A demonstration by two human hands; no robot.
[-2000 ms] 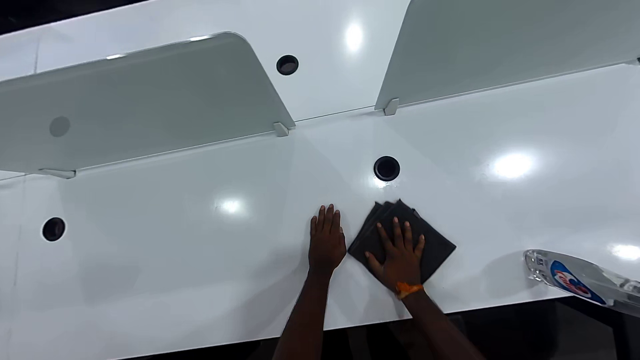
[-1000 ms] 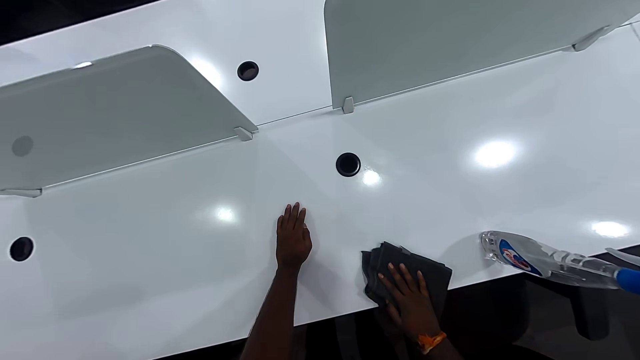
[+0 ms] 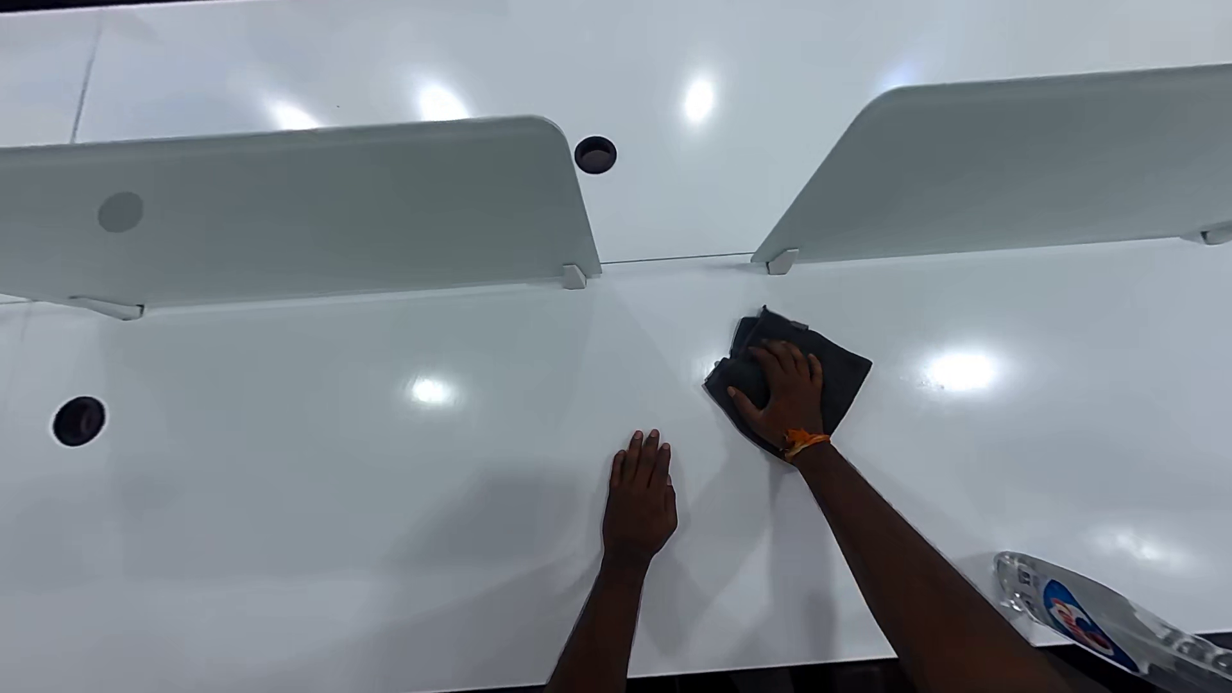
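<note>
A dark folded cloth (image 3: 837, 371) lies on the glossy white desktop (image 3: 289, 500), just in front of the gap between two frosted panels. My right hand (image 3: 791, 390), with an orange thread band at the wrist, presses down on it; the thumb is spread to the left and the fingertips rest on a fold. Left of it and nearer the front edge, my left hand (image 3: 640, 500) lies flat on the bare desktop, palm down, fingers nearly together, holding nothing.
Frosted divider panels (image 3: 366, 212) (image 3: 1020, 173) stand on small clamps along the desk's middle seam. Round black grommets sit at the left (image 3: 79, 421) and beyond the gap (image 3: 596, 154). A clear plastic bottle (image 3: 1107, 616) with a label lies at the front right edge.
My right hand has moved with the cloth from the front edge toward the divider gap, and the cloth now covers the place of the near grommet. My left hand stays flat on the desktop.
</note>
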